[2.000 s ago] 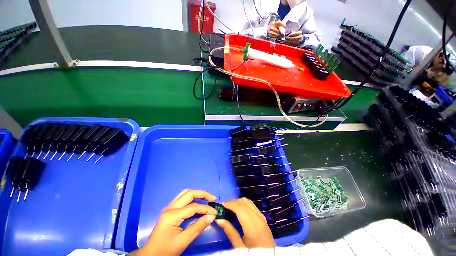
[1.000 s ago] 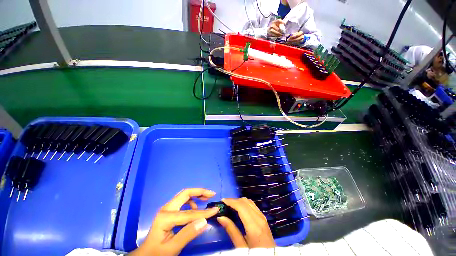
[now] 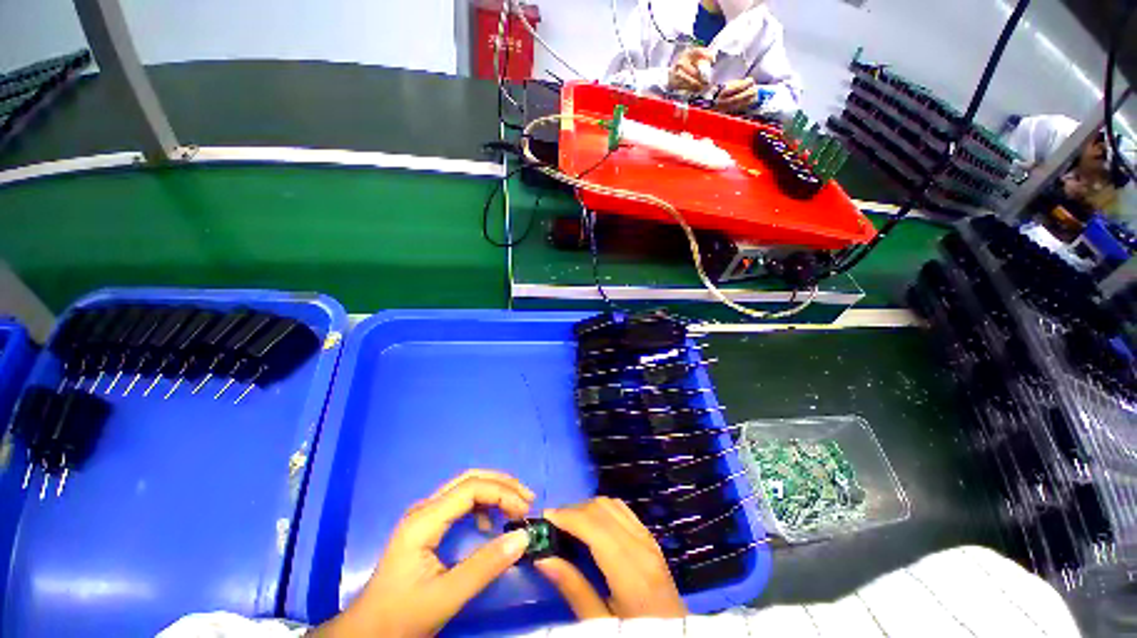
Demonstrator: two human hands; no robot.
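Note:
My right hand (image 3: 614,557) holds a black plastic housing over the near part of the middle blue tray (image 3: 424,327). A small green circuit board (image 3: 539,537) shows at the housing's end facing left. My left hand (image 3: 439,558) has its thumb tip against the board and its index finger bent above it. Much of the housing is hidden by my right fingers. A row of black housings (image 3: 642,418) with thin metal pins pointing right lies along the middle tray's right side.
A left blue tray (image 3: 162,499) holds more housings. A clear box (image 3: 810,484) of circuit boards is at right, beside stacked black trays (image 3: 1016,386). Ahead, a red tray (image 3: 698,187) holds a white syringe (image 3: 673,143), with a yellowish hose looping over. A person in white works opposite.
My left index finger has lifted from the board and bent back; my left thumb has moved onto it. The board's green face shows more. My right hand has barely moved.

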